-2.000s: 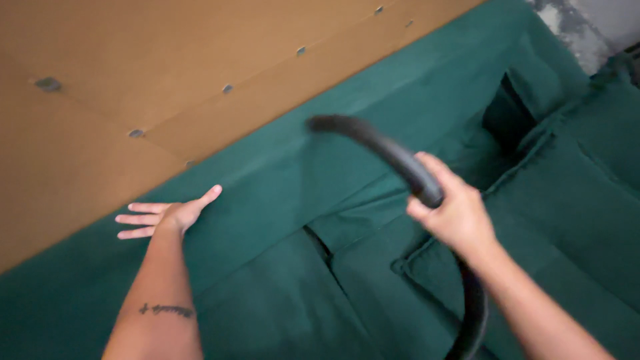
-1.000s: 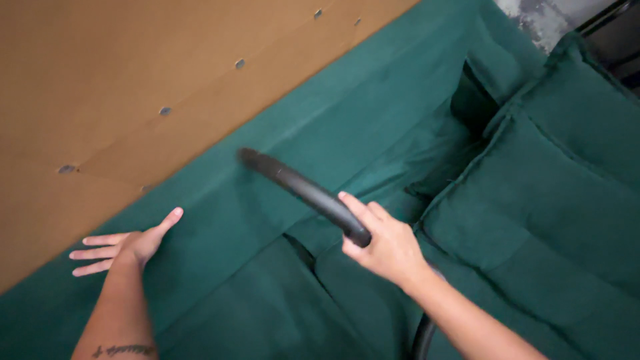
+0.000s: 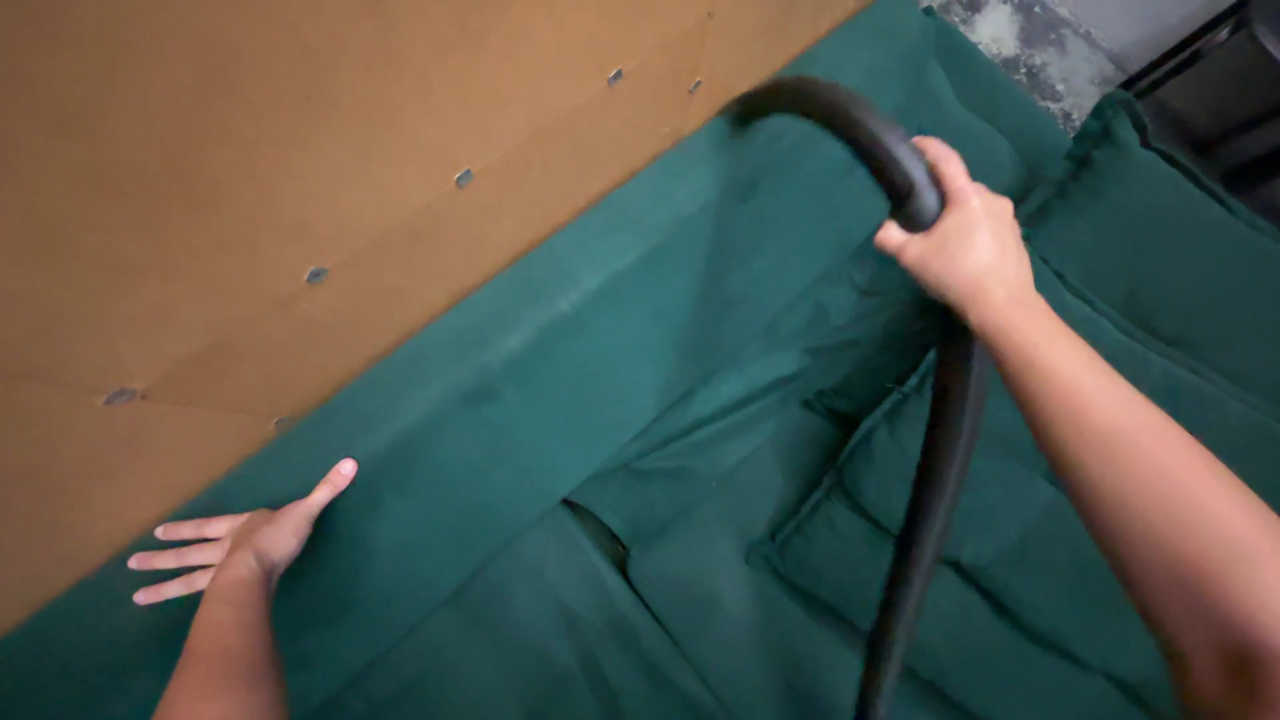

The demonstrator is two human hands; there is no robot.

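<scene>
My right hand (image 3: 960, 230) grips a curved black vacuum cleaner tube (image 3: 830, 110) at the upper right. The tube's blurred tip is at the top edge of a green fabric sofa back (image 3: 560, 330), beside a brown board. Below the hand a black hose (image 3: 925, 520) runs down out of view. At the lower left, my left hand (image 3: 260, 540) lies on the green fabric with its fingers spread and holds nothing.
The brown board (image 3: 300, 130), with several small metal pieces along it, fills the upper left. Green cushions (image 3: 1150, 300) lie at the right. A narrow gap (image 3: 597, 530) shows between seat parts. A mottled grey surface (image 3: 1040, 50) and dark furniture (image 3: 1220, 100) are at the upper right.
My right hand has moved the tube toward the upper right along the sofa back since one second ago. My left hand stays spread on the green fabric.
</scene>
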